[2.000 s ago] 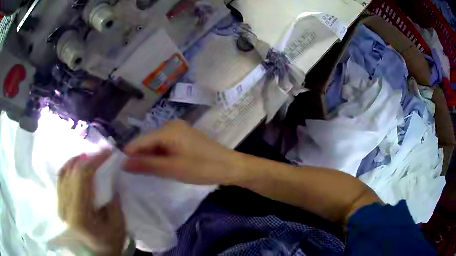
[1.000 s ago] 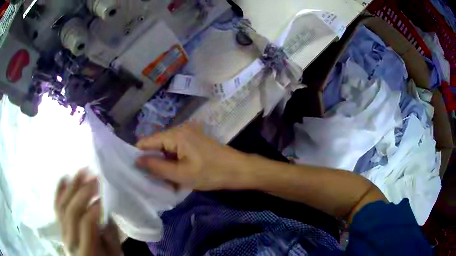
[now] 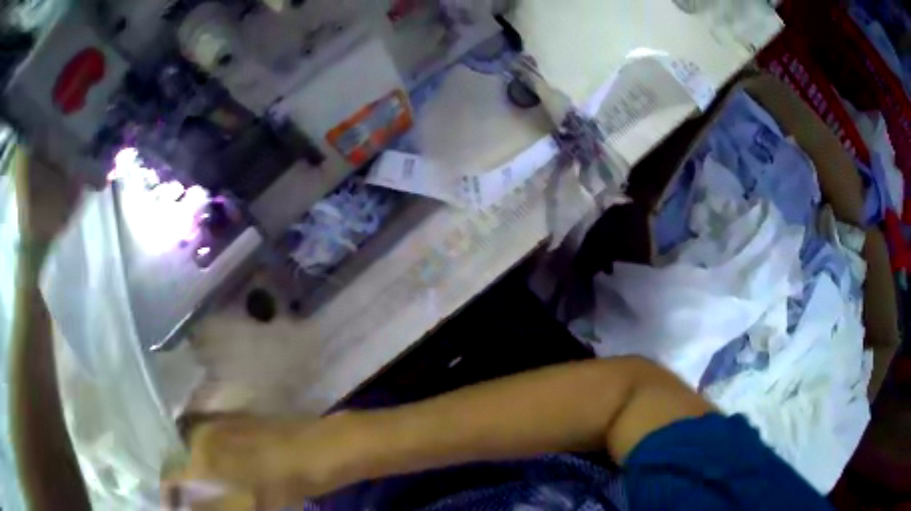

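The white cloth hangs from beside the lit needle area down the left of the picture. My left hand is at the far left beside the machine head, blurred; its fingers are not clear. My right hand is low at the bottom left, blurred, with its fingers closed on the lower part of the white cloth. The overlock machine stands at the upper left, with a bright purplish light at its needle.
A carton of white and light blue cut pieces stands at the right. A red basket is behind it. Printed label tape and a knotted strip lie along the table edge. Frilly scraps lie by the machine.
My left hand has moved up to the far left beside the machine. My right hand has moved down and left. The cloth has shifted left, baring the plate and table. The view has shifted slightly.
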